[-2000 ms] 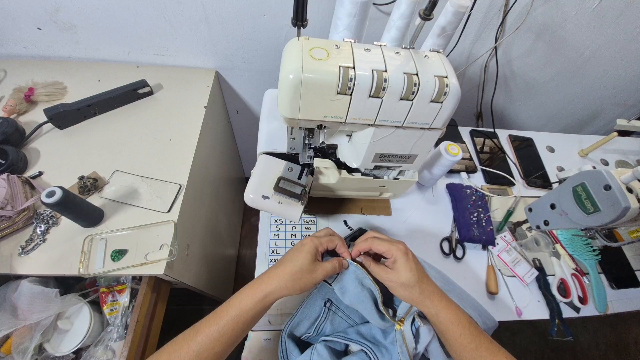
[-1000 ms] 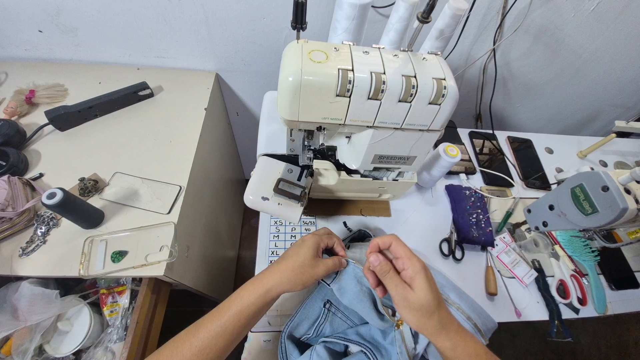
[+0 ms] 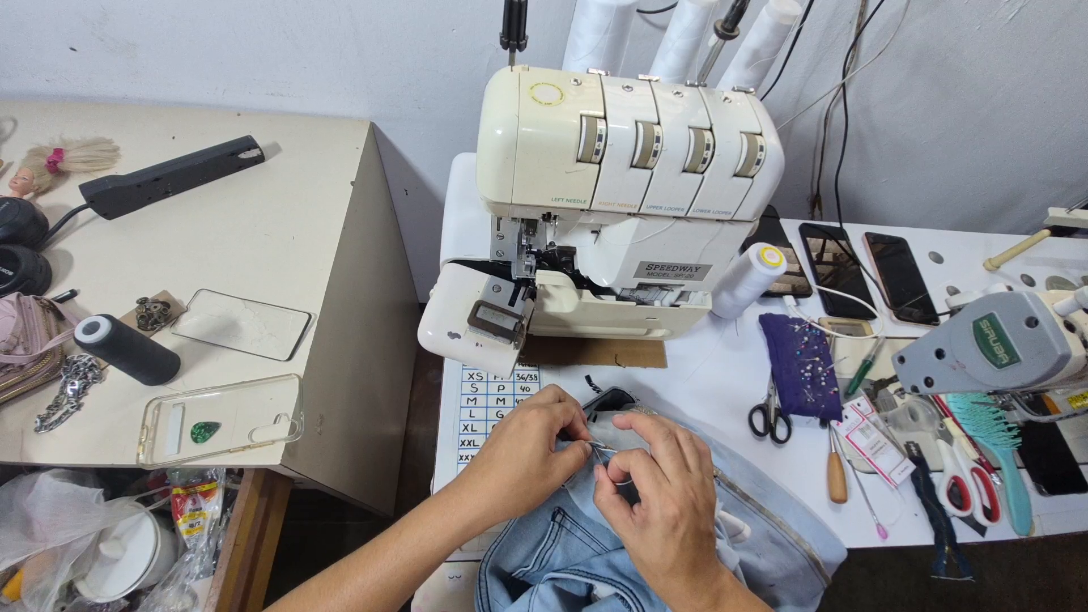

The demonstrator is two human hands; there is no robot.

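Observation:
A light-blue denim garment [image 3: 578, 544] lies bunched at the near edge of the white table, below a cream overlock sewing machine [image 3: 629, 161]. My left hand [image 3: 531, 450] pinches the garment's upper edge between thumb and fingers. Close beside it on the right, my right hand [image 3: 659, 493] has its thumb and fingertips drawn together by the same edge; something thin and light, perhaps thread, shows between the hands. Whether the right fingers grip it cannot be told. A printed size chart [image 3: 484, 408] lies partly under the left hand and the denim.
Right of the denim lie small black-handled scissors [image 3: 769, 416], a purple pincushion [image 3: 801, 365], a wooden-handled awl [image 3: 836, 476], red-and-white scissors [image 3: 956, 484] and a teal brush [image 3: 1003, 459]. Several phones [image 3: 901, 276] lie behind. On the left cabinet stand a dark thread cone [image 3: 127, 348] and a clear phone case [image 3: 219, 421].
Both hands stay at the denim's upper edge. My right hand, raised a little apart from the left one second ago, is now closer to it, its fingers more curled.

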